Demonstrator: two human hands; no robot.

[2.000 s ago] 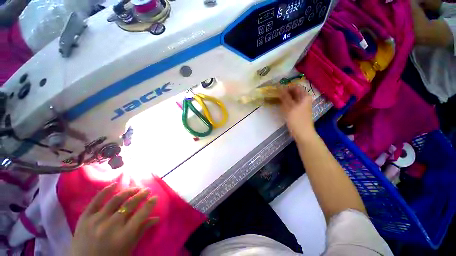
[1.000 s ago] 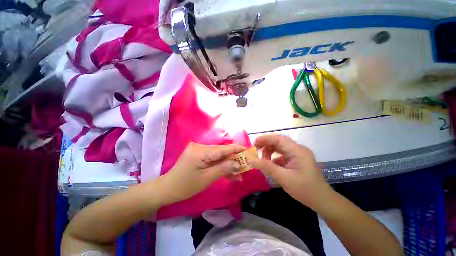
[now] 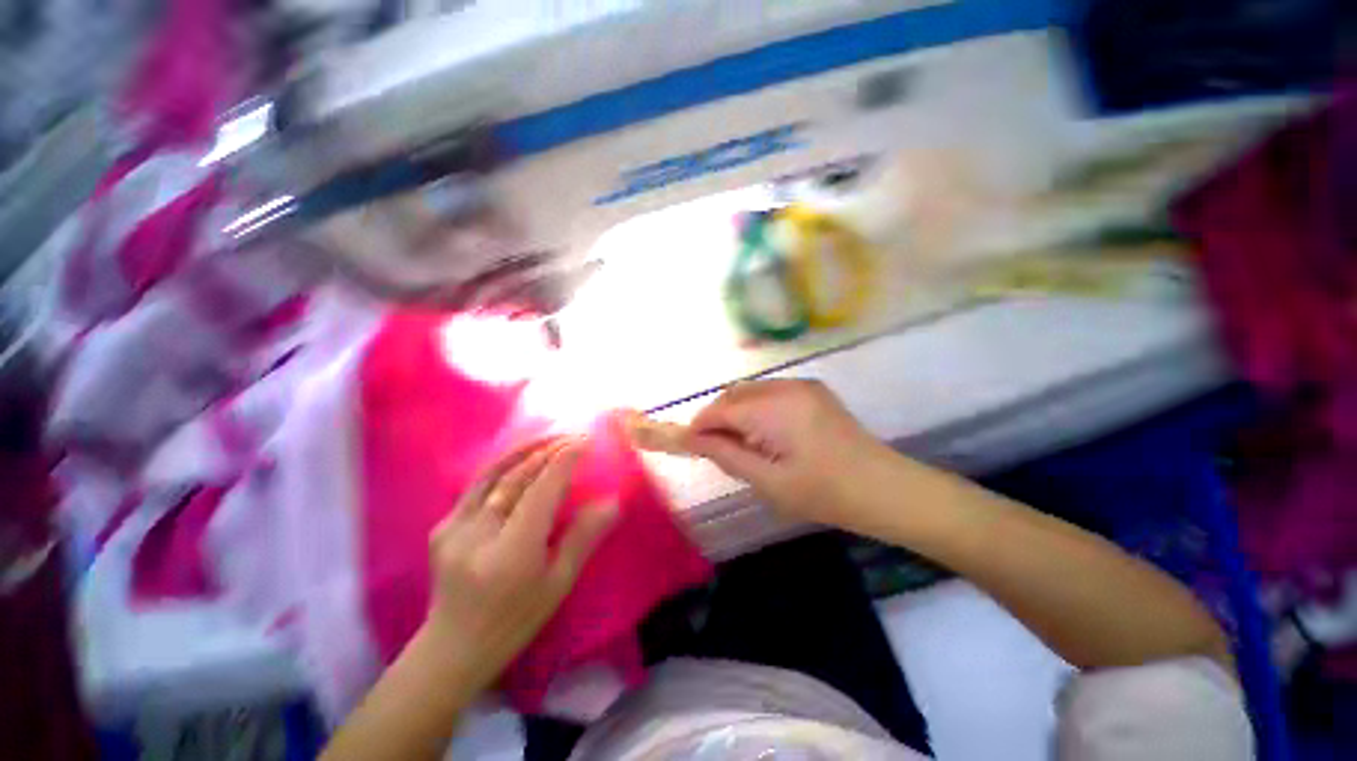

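The whole view is blurred by motion. A bright pink panel [image 3: 432,431] lies on the machine bed below the glare of the lamp, with pale cloth [image 3: 320,491] along its left side. My left hand [image 3: 506,543] lies on the pink panel, fingers bent towards its right edge. My right hand [image 3: 781,446] pinches a small tan-yellow label [image 3: 662,434] between thumb and fingertips, at the edge of the pink panel. Whether the label touches the cloth cannot be told. The presser foot and needle are lost in glare and blur.
The white sewing machine [image 3: 953,89] with its blue stripe spans the back. Scissors with green and yellow handles [image 3: 826,268] lie on the bed. Yellowish labels [image 3: 1072,275] lie farther right. Pale and pink cloth [image 3: 164,357] is heaped left. A blue basket [image 3: 1153,483] and dark pink cloth [image 3: 1287,298] are right.
My left hand has let go of the label and moved onto the pink panel. My right hand still holds the label, now at the panel's edge. The camera view has shifted.
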